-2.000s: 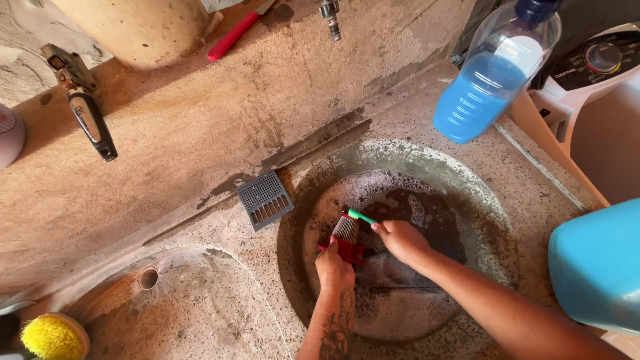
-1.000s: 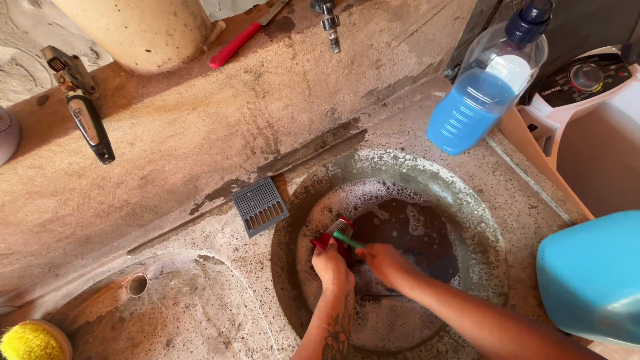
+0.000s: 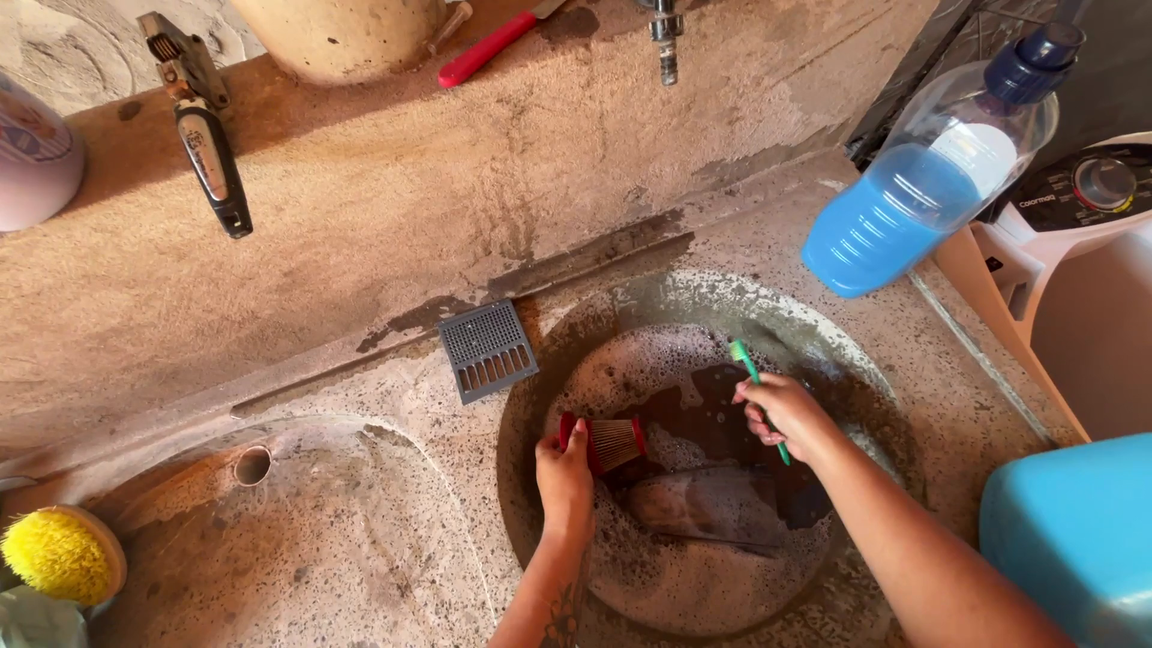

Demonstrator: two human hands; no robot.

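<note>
My left hand (image 3: 567, 477) grips a small red filter with pale pleats (image 3: 616, 445), over the left part of a round concrete basin (image 3: 526, 504) of dark, foamy water. To its right, my right hand (image 3: 781, 416) holds a green toothbrush (image 3: 750, 364) with its bristle head up and to the left, apart from the filter. Below and between the hands, a translucent dark-tinted plastic piece (image 3: 702, 504) lies partly in the water. A grey plastic grille (image 3: 489, 349) rests on the ledge at the basin's upper left.
A bottle of blue liquid (image 3: 886, 211) stands behind right, near a washing machine (image 3: 1093, 297). A light-blue container (image 3: 1071, 531) is at right. At left are a shallow basin (image 3: 297, 540) and a yellow brush (image 3: 58, 553). A red-handled knife (image 3: 489, 49) and a tap (image 3: 667, 40) are above.
The toothbrush was against the filter in the earlier frames; my right hand has moved it away to the right. My left hand still holds the filter, now turned with its pleats toward the right.
</note>
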